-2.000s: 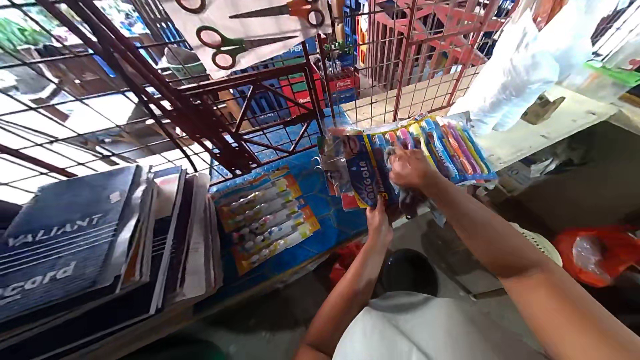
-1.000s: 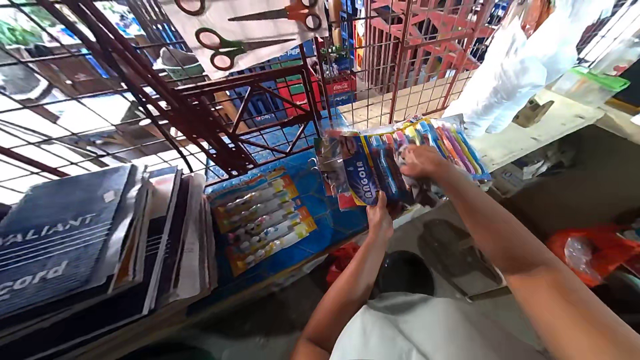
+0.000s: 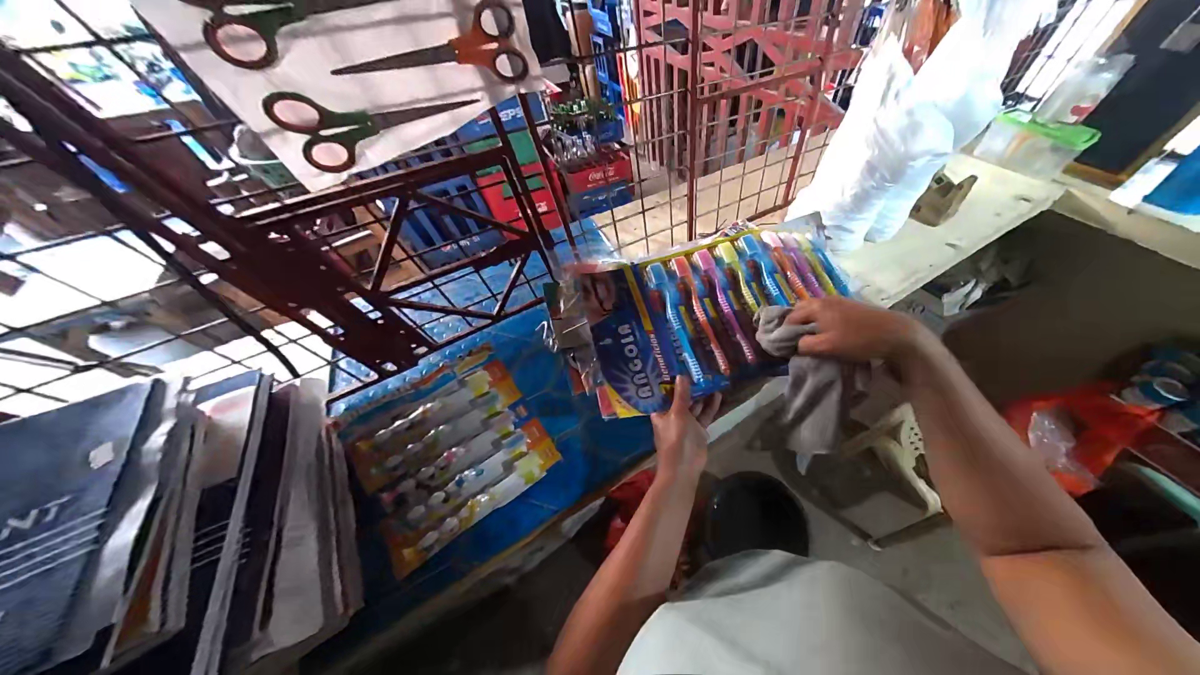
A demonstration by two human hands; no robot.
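A display card of toothbrushes (image 3: 698,314) in clear plastic is tilted above the blue counter. My left hand (image 3: 682,427) grips its lower edge, with a finger over the front and the rest partly hidden behind. A grey cloth (image 3: 817,398) is bunched in my right hand (image 3: 839,328), which presses it against the card's right part; the loose end hangs below. To the left, a second blister card (image 3: 459,459) with several small packed items lies flat on the blue counter surface (image 3: 586,445).
Stacked record books (image 3: 75,497) stand at the left. Scissors (image 3: 342,131) hang on a white sheet before the metal grille (image 3: 694,122). White plastic bags (image 3: 872,141) and a green-lidded container (image 3: 1041,136) are at the right, above a plastic chair (image 3: 905,459).
My right hand has moved right across the toothbrush card with the cloth, which now shows hanging down. The left hand stays at the card's lower edge.
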